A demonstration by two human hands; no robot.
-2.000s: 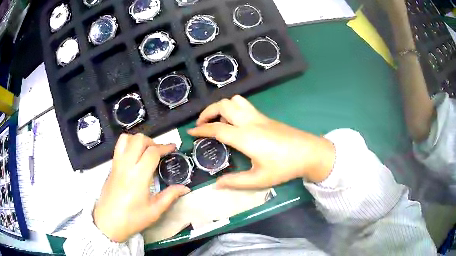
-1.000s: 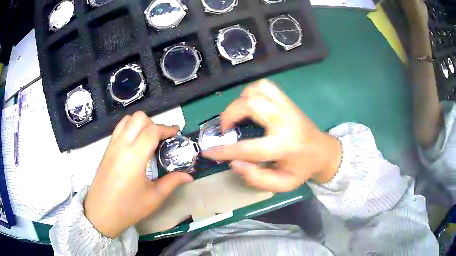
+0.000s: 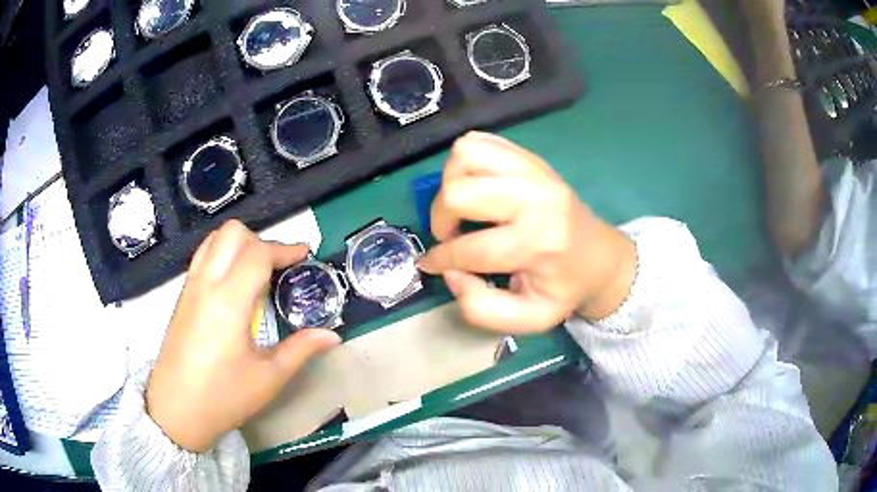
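Two round smartwatch heads lie side by side near the bench's front edge, faces up with small text and glare. My left hand (image 3: 216, 336) holds the left watch head (image 3: 311, 294) between thumb and fingers at its top and bottom. My right hand (image 3: 529, 240) is at the right watch head (image 3: 384, 264), a fingertip touching the right side of its case; the other fingers are curled. Whether it grips the watch cannot be told. Dark pads under the watches are mostly hidden.
The black foam tray (image 3: 260, 197) holds several watch heads behind my hands, with two empty pockets at left. Printed sheets (image 3: 53, 317) lie at left. A tan strip (image 3: 423, 360) lies at the front edge. A blue piece (image 3: 426, 197) and yellow paper (image 3: 707, 43) show. Another person's arm (image 3: 784, 144) is at right.
The right watch's face, largely covered by my right fingers a second ago, is now visible, with my fingers at its right side. The tray and watches appear shifted left in view.
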